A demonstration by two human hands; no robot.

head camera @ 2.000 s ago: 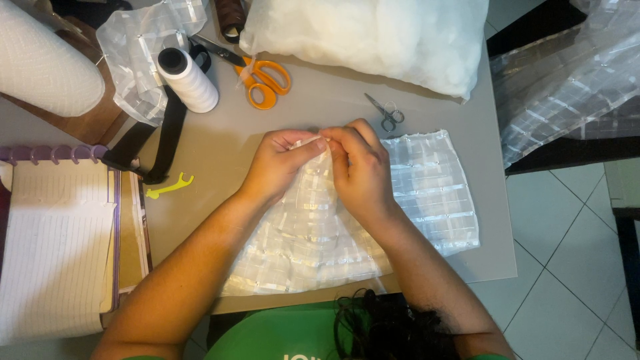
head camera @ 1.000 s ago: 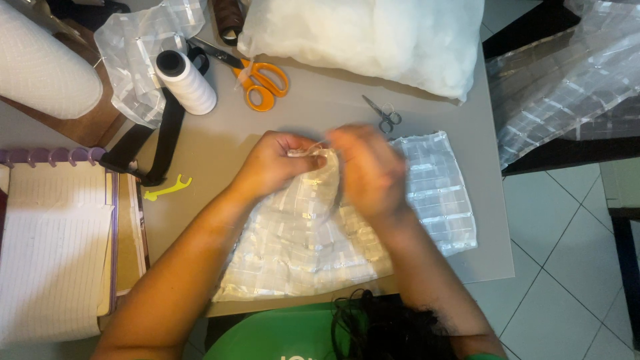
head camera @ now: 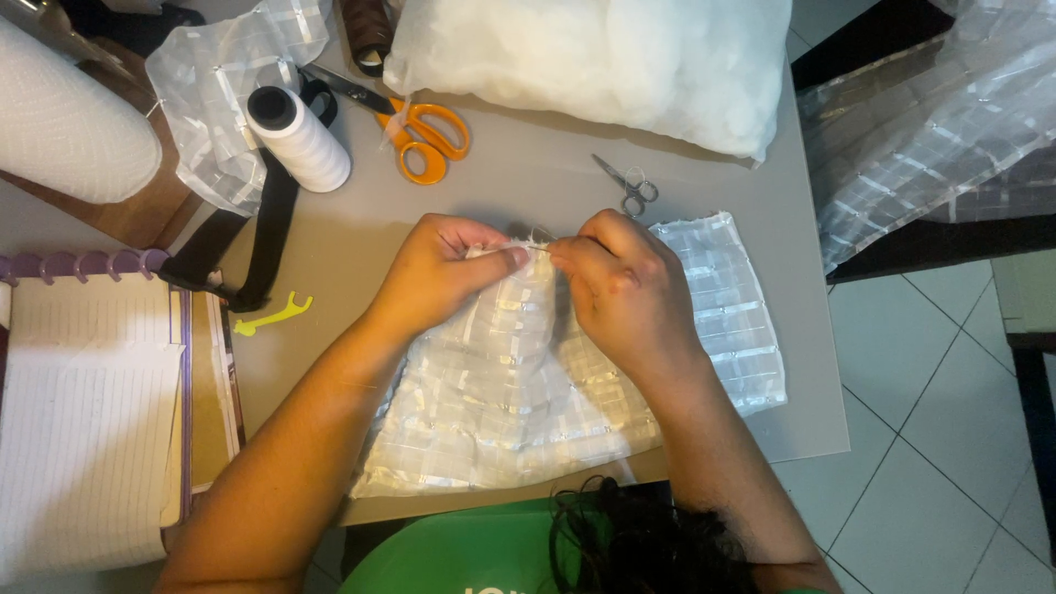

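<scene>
White sheer fabric with a woven grid pattern lies over the table's near edge, its upper edge raised between my hands. My left hand pinches that edge between thumb and fingers. A thin sewing needle points from the fabric edge into the fingertips of my right hand, which is closed on it. A fine thread loops just above the edge. More of the fabric spreads flat beyond my right hand. Small metal scissors lie above my right hand, and orange-handled scissors rest farther up to the left.
Beside the orange-handled scissors stands a cone of white thread. A brown thread spool and a bag of white stuffing are at the back. At left are a paper towel roll, a black strap, a yellow-green plastic piece and a ring-bound notebook.
My right hand, blurred and beside the edge one second ago, is now steady with its fingertips at the fabric edge. My left hand keeps its pinch on the fabric.
</scene>
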